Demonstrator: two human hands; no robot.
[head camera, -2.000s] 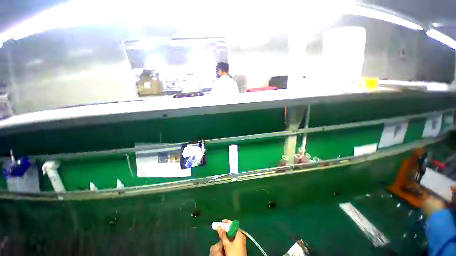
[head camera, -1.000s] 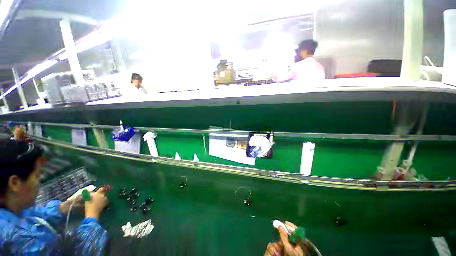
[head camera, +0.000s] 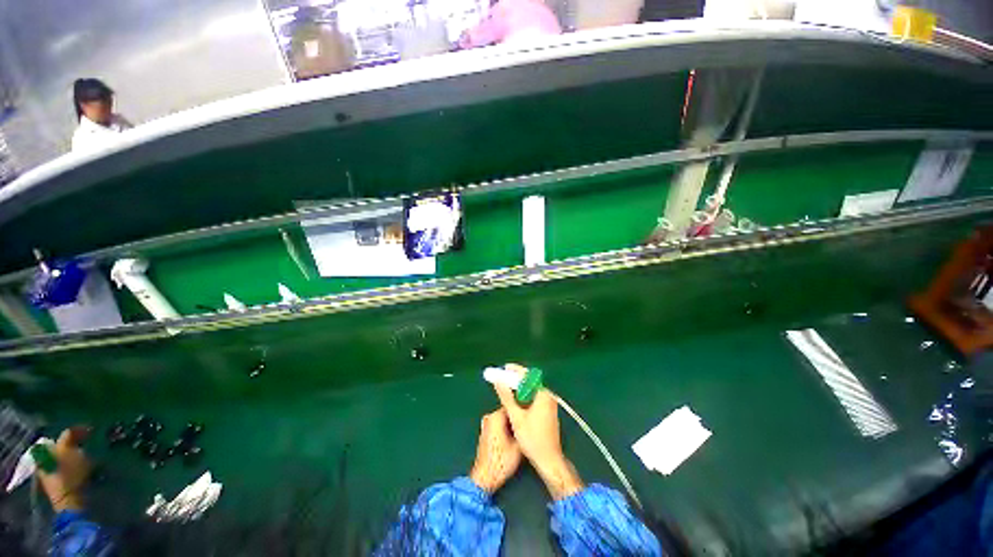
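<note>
My right hand (head camera: 534, 426) holds a white syringe barrel (head camera: 500, 376) with a green fitting (head camera: 529, 385) at its rear. A thin pale hose (head camera: 597, 441) trails from it to the lower right. My left hand (head camera: 495, 452) is close against my right hand, with its fingers curled. What it may hold is too small and partly hidden to tell. Small black round parts lie spaced along the dark green belt beyond my hands, one of them (head camera: 419, 354) with a thin loop of wire.
A white paper (head camera: 672, 440) lies right of my hands, and a ridged white strip stack (head camera: 841, 383) farther right. An orange-brown fixture (head camera: 960, 294) stands at far right. At left are a crumpled tissue (head camera: 186, 498), clustered black parts (head camera: 156, 441) and another person's hand (head camera: 68, 468). A metal rail (head camera: 490, 279) runs behind.
The view has swung right and tilted down since a second ago. My blue sleeves and the white paper now show. The syringe is still in my right hand, with both hands close together.
</note>
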